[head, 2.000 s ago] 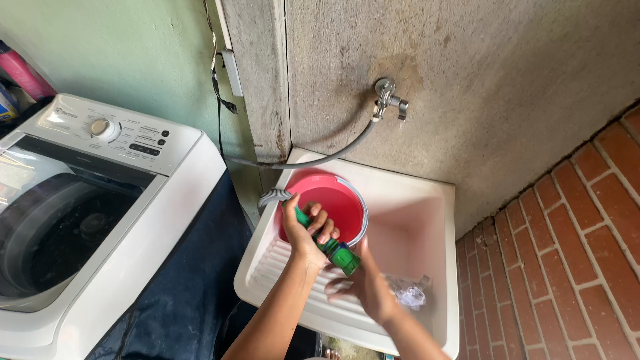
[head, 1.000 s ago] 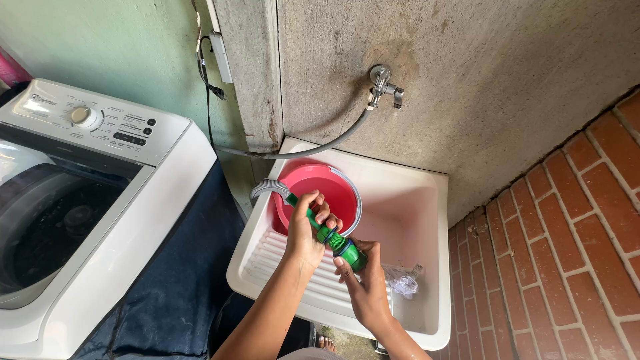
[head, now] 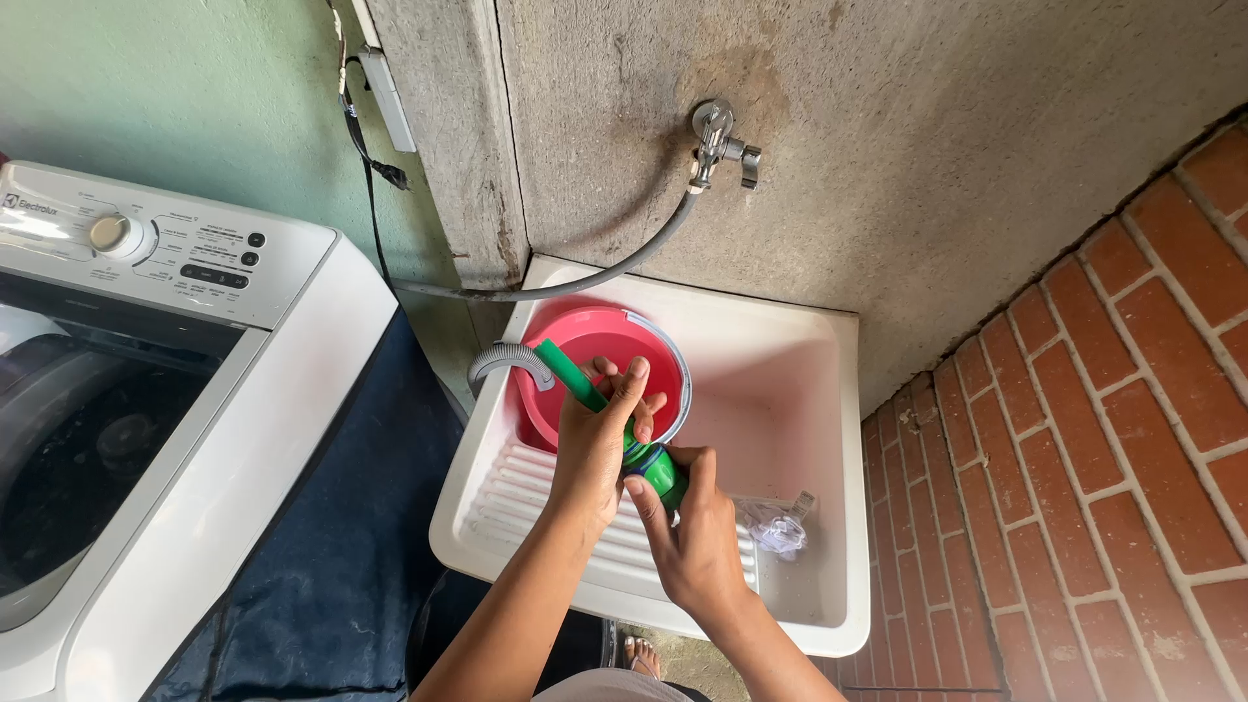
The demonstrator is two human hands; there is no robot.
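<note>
A green tubular object with a thin straight end and a thicker, ribbed end, possibly a hose nozzle (head: 661,475), is held between both hands over the white laundry sink (head: 848,468). My left hand (head: 597,439) wraps its middle, hiding part of it. The fingers of my right hand (head: 692,517) close around the thick lower end. Just behind my left hand stands a pink bucket (head: 585,336) with a light handle, inside the sink. A grey corrugated drain hose (head: 502,361) hooks over the sink's left rim, its end above the bucket.
A metal tap (head: 717,146) on the concrete wall feeds a grey hose (head: 624,268) running left. A white washing machine (head: 322,302) stands at left, a brick wall (head: 1082,390) at right. Crumpled clear plastic (head: 777,528) lies in the sink. A black cable with a plug (head: 392,176) hangs behind.
Two seconds ago my right hand was blurred beside the green object's lower end; since one second ago it grips that end. My left hand has stayed on the object, its fingers now more raised.
</note>
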